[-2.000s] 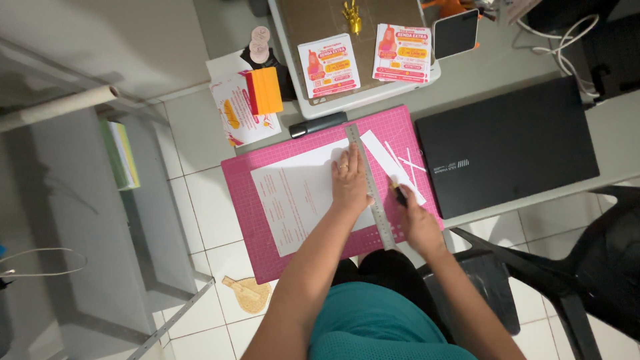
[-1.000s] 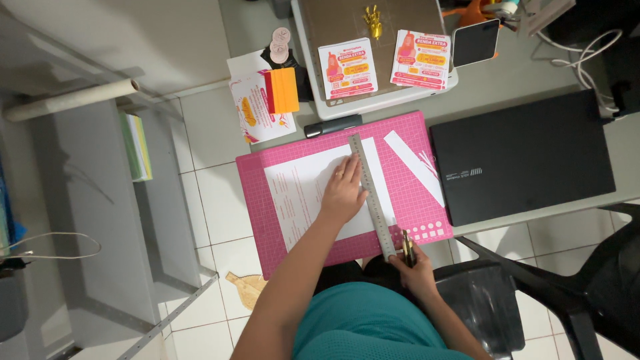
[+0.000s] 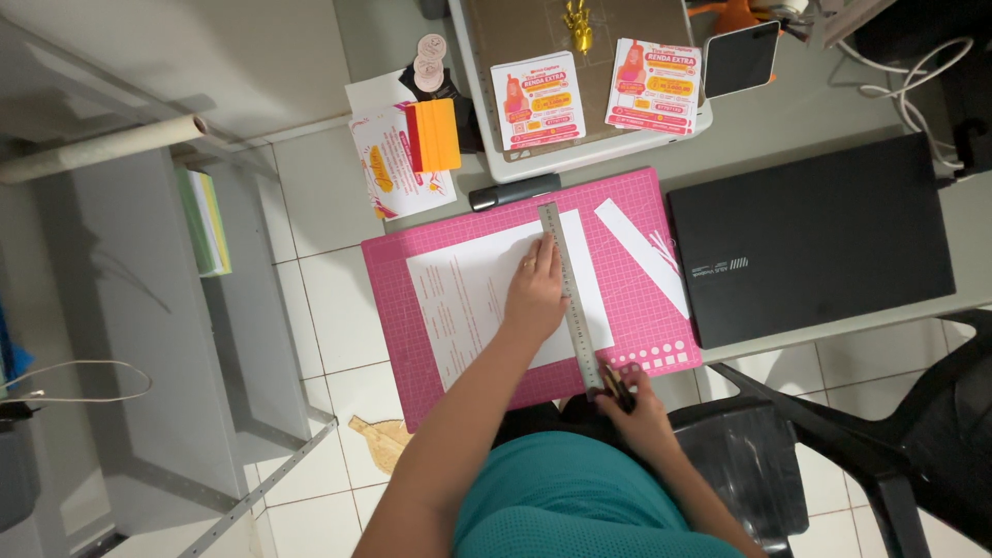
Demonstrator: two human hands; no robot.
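A steel ruler (image 3: 573, 310) lies across a white printed sheet (image 3: 465, 302) on a pink cutting mat (image 3: 635, 287). My left hand (image 3: 536, 291) presses flat on the sheet, its fingers reaching onto the ruler's upper half. At the ruler's near end, my right hand (image 3: 635, 403) holds a dark utility knife (image 3: 618, 387), whose tip is too small to make out; some fingers are beside the ruler's end. To the right on the mat are a cut white paper strip (image 3: 643, 256) and several thin slivers (image 3: 661, 252).
A closed black Asus laptop (image 3: 814, 240) sits right of the mat. Beyond it stand a white-edged machine (image 3: 480, 93) with two stacks of printed cards (image 3: 539, 101), and a phone (image 3: 742, 60). A yellow squeegee (image 3: 438, 136) rests at the back left; a black chair (image 3: 736, 457) is at right.
My right hand has moved from beside the ruler's middle to its near end, knife still held. The white strip and slivers, earlier close beside the ruler, lie farther right.
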